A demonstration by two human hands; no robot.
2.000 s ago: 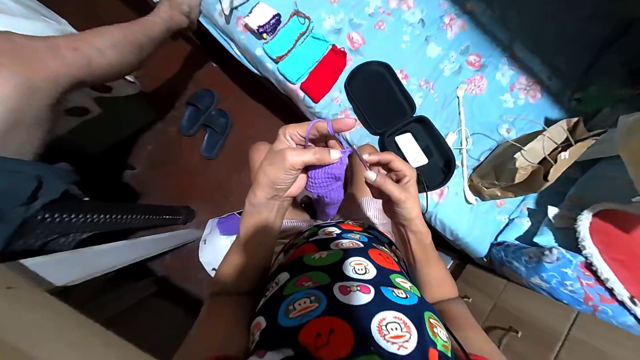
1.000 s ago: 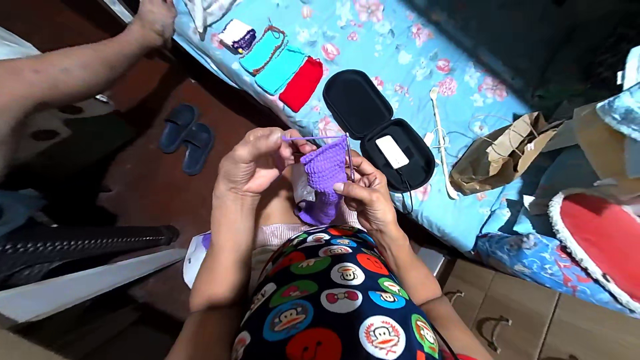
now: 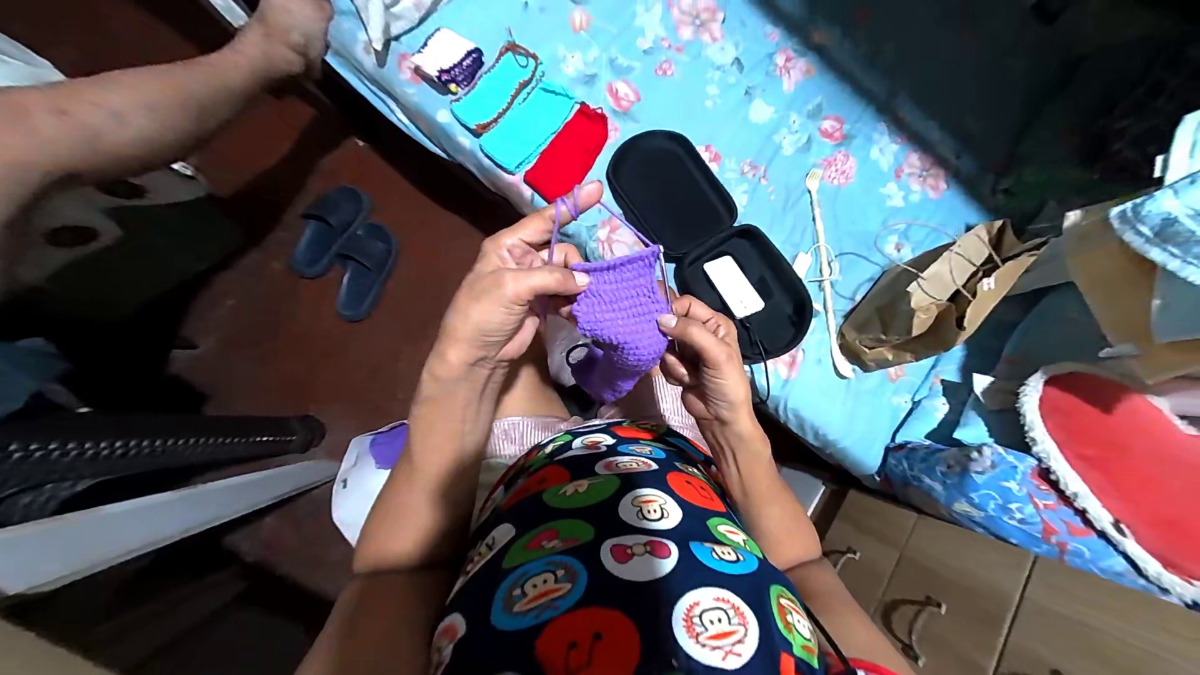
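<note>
A purple crocheted piece (image 3: 619, 314) hangs between my two hands, its top edge taut and its lower part curling down over my lap. My left hand (image 3: 511, 291) pinches its upper left corner between thumb and a finger, with purple yarn looped over the raised index finger. That yarn (image 3: 623, 220) runs across to the upper right corner. There the tip of a thin crochet hook (image 3: 664, 272) meets the work. My right hand (image 3: 703, 352) holds the hook, its thumb at the right edge of the piece. Part of the hook is hidden by the fingers.
On the floral bed sheet (image 3: 750, 56) lie turquoise crocheted pieces (image 3: 530, 127), a red one (image 3: 569, 153), an open black case (image 3: 675, 192), a white back scratcher (image 3: 825, 272) and a brown paper bag (image 3: 937, 300). Dark slippers (image 3: 366, 272) are on the floor. Another person's arm or leg (image 3: 159, 117) reaches in upper left.
My left index finger has risen, lifting the yarn into a loop above the piece. Two seconds ago the piece hung lower and was partly hidden; it now shows flat between my hands.
</note>
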